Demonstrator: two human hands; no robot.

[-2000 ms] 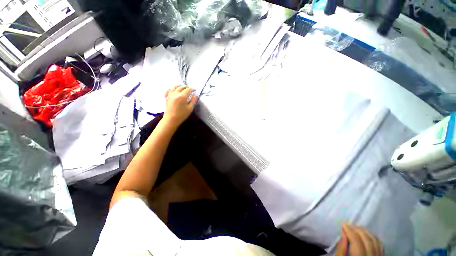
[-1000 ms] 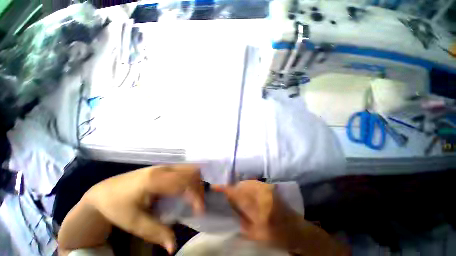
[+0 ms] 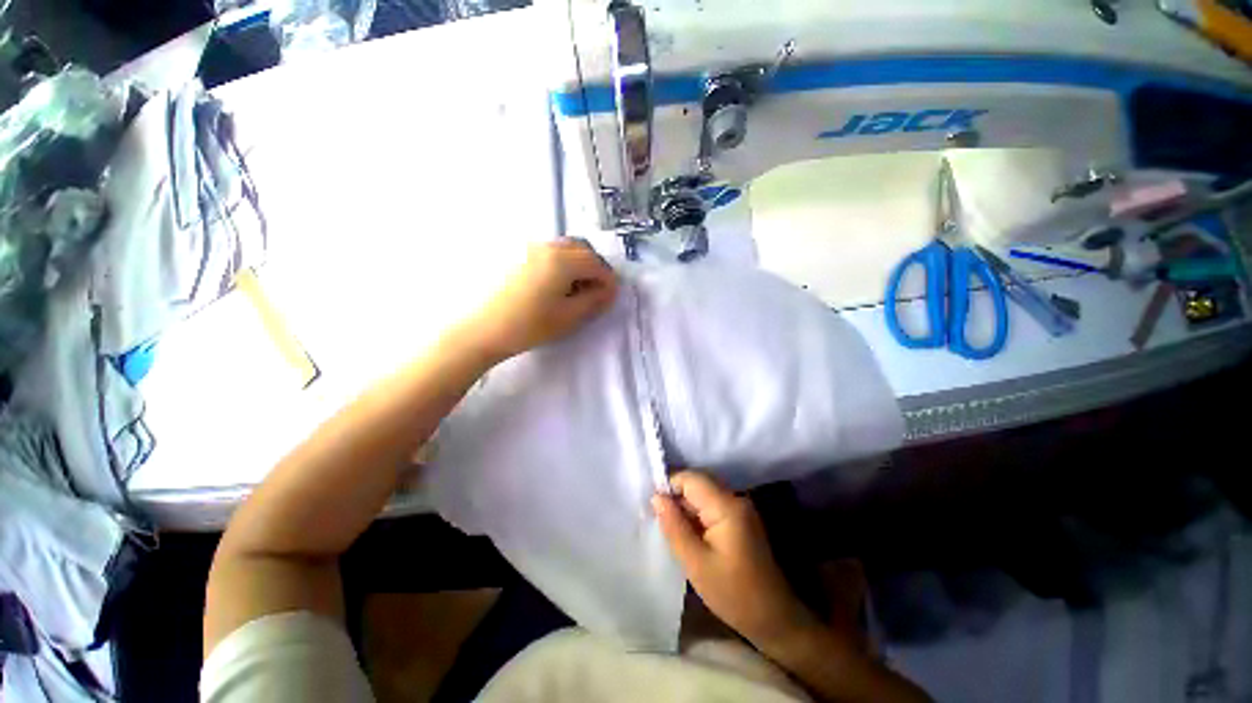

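A pale lavender-white fabric panel (image 3: 769, 364) lies under the sewing machine head and hangs over the table's front edge. A narrow folded seam (image 3: 651, 398) with a darker line runs lengthwise from the presser foot (image 3: 632, 245) toward me. My left hand (image 3: 560, 295) rests on the cloth just left of the presser foot, fingers curled; whether it pinches the cloth is hard to tell. My right hand (image 3: 714, 529) pinches the lower end of the seam near the table edge. The needle tip is too small to make out.
The white sewing machine (image 3: 879, 117) shows "JACK" lettering. Blue-handled scissors (image 3: 947, 295), a slim grey-blue tool (image 3: 1030, 295) and a blue pen (image 3: 1055, 258) lie at right. A tan strip (image 3: 277, 327) lies at left, beside grey cut pieces (image 3: 165, 220). A cream sheet (image 3: 824, 227) lies under the machine arm.
The view has swung right to the machine. My hands, together before the table a second ago, are apart now: left beside the presser foot, right on the lower seam.
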